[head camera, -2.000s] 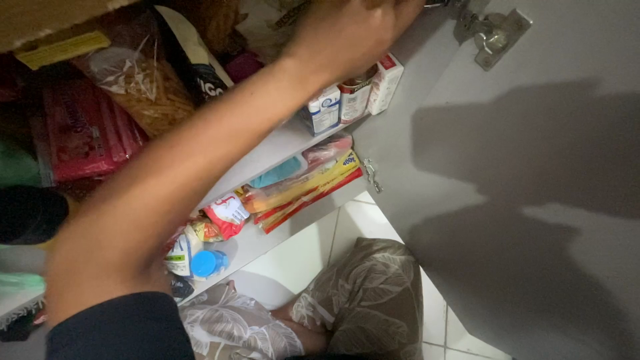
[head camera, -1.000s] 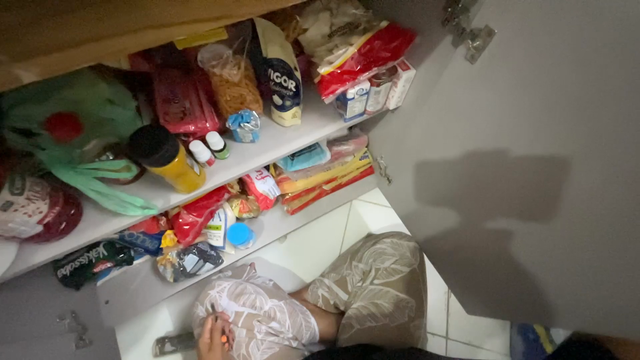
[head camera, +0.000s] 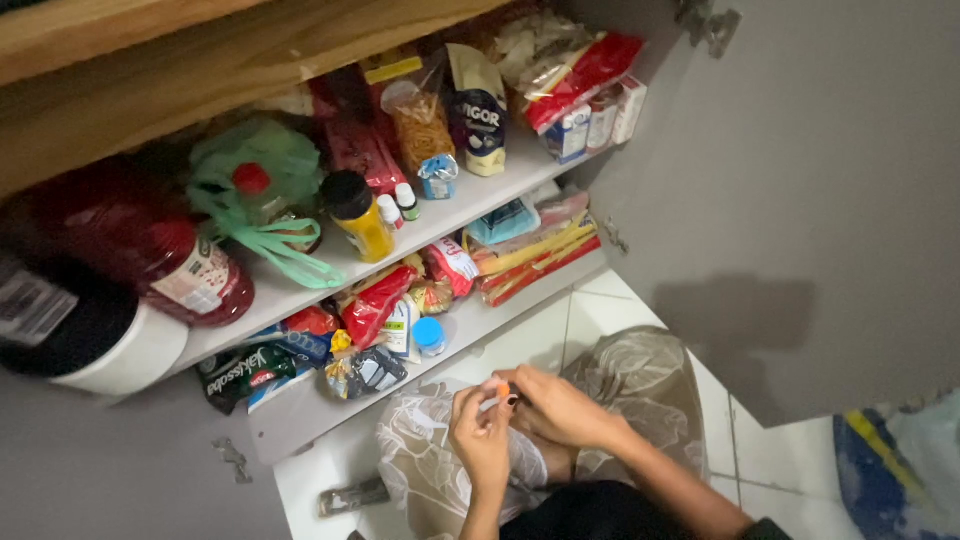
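Note:
Over my lap, my left hand holds a small orange-tipped object, with the rest of it hidden by the fingers. My right hand meets it there, its fingertips at the same object; whether they grip it is unclear. Beyond the hands, a jar with a blue lid stands on the lower cupboard shelf beside several food packets. On the upper shelf are a yellow bottle with a black cap, two small white-capped bottles and a small blue packet.
A large jar of red contents, a green plastic bag and a white tub with a black lid fill the upper shelf's left. The open grey cupboard door stands at right. A clear object lies on the tiled floor.
An arm that reached across the upper shelf has come down, and both hands are now together over my lap. A red-ended bag now shows above the small boxes. The view has shifted.

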